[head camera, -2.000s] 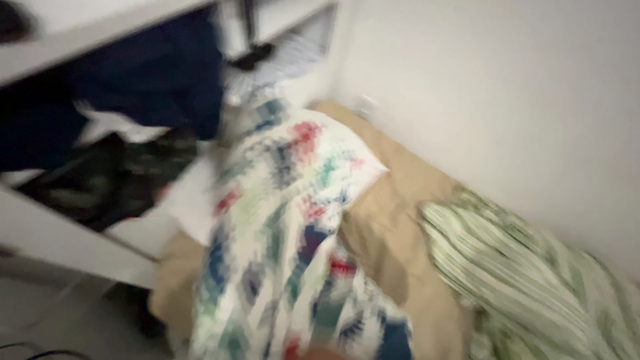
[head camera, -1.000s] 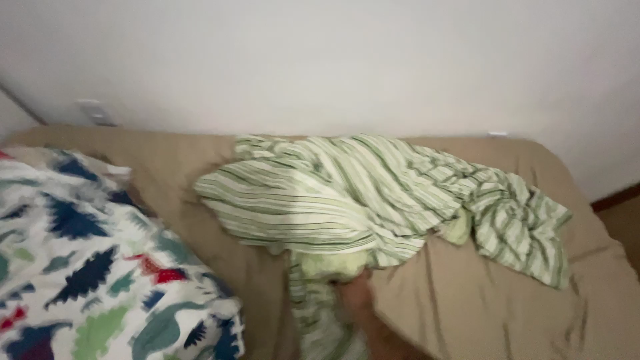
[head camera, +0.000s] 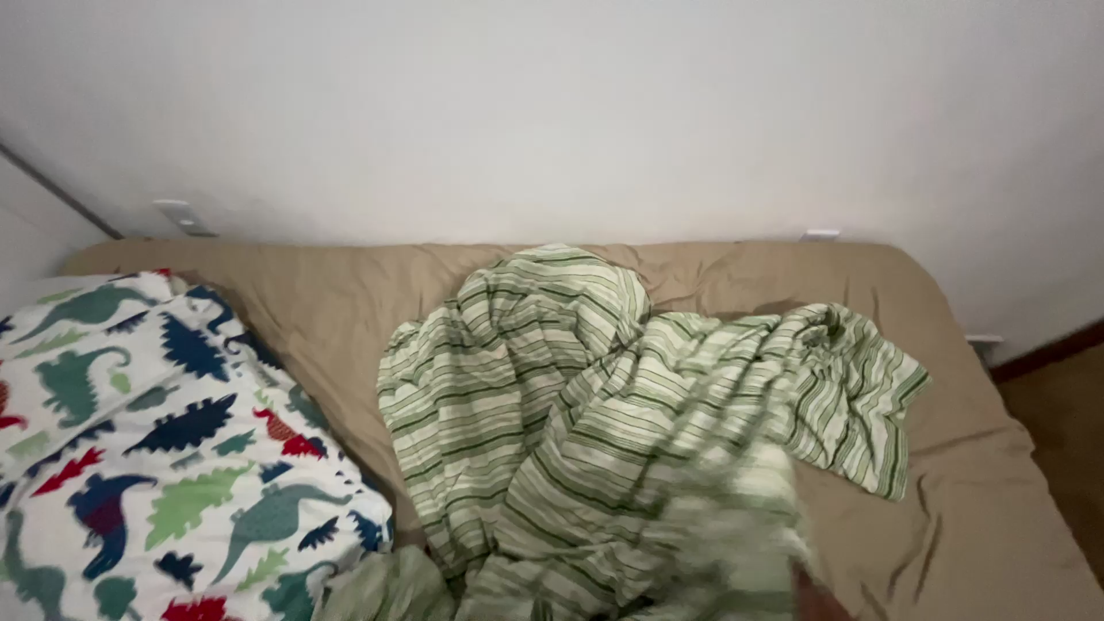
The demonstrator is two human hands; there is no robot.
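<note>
A crumpled green-and-white striped cloth (head camera: pixel 569 414) lies across the middle of a bed with a tan fitted sheet (head camera: pixel 940 483). Its lower right part is raised and blurred by motion. At the bottom edge, just a blurred sliver of my right hand (head camera: pixel 815 599) shows, against that moving part of the striped cloth; it appears to grip it, though the fingers are hidden. My left hand is out of view. To the left, a white cloth with a dinosaur print (head camera: pixel 190 431) lies in a heap, its right edge close to the striped cloth.
Behind the bed's far edge stands a white wall (head camera: pixel 552 121) with an outlet plate (head camera: pixel 183 216) at left and another small white fitting (head camera: pixel 819 235) at right. Brown floor (head camera: pixel 1056 431) shows beyond the bed's right side.
The view has swung right from the shelving seen first. Since one second ago, the striped cloth has changed shape, bunching higher in the middle, and my right hand has moved to the lower right.
</note>
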